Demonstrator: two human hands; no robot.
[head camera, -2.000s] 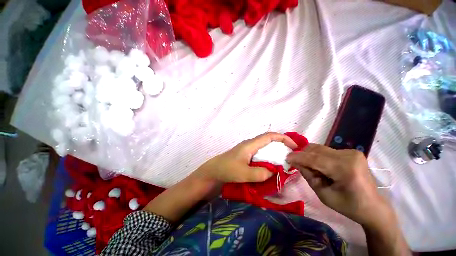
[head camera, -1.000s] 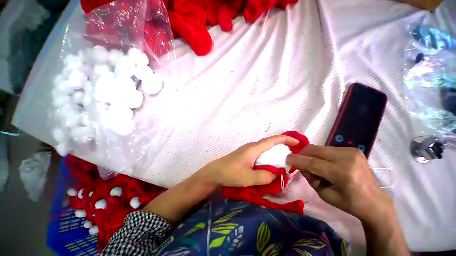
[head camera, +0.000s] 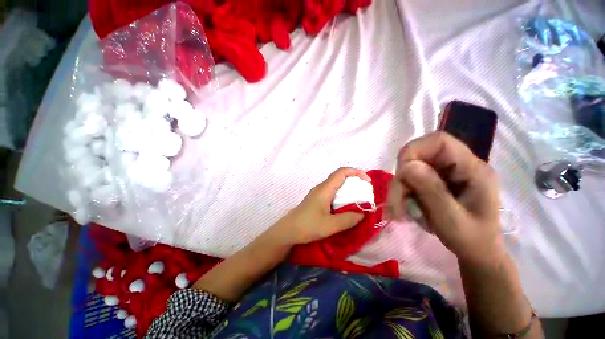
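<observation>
A white pom-pom (head camera: 353, 193) sits against a red plush piece (head camera: 341, 243) at the table's front edge. My left hand (head camera: 325, 210) holds both, fingers above and thumb below the pom-pom. A thin white thread (head camera: 366, 206) loops at the pom-pom's lower right side. My right hand (head camera: 441, 189) is raised to the right of the work, apart from it, blurred, with thumb and index finger pinched together. A needle between these fingertips cannot be made out.
A clear bag of white pom-poms (head camera: 126, 136) lies left. A red plush heap (head camera: 245, 33) is at the far side. A phone (head camera: 470, 127), a shiny metallic item (head camera: 557, 179) and bluish plastic bags (head camera: 557, 86) lie right. A blue basket (head camera: 83, 301) holds red pieces with white balls.
My right hand has moved up and away from the pom-pom and now covers part of the phone. My left hand keeps its hold. The view has shifted slightly.
</observation>
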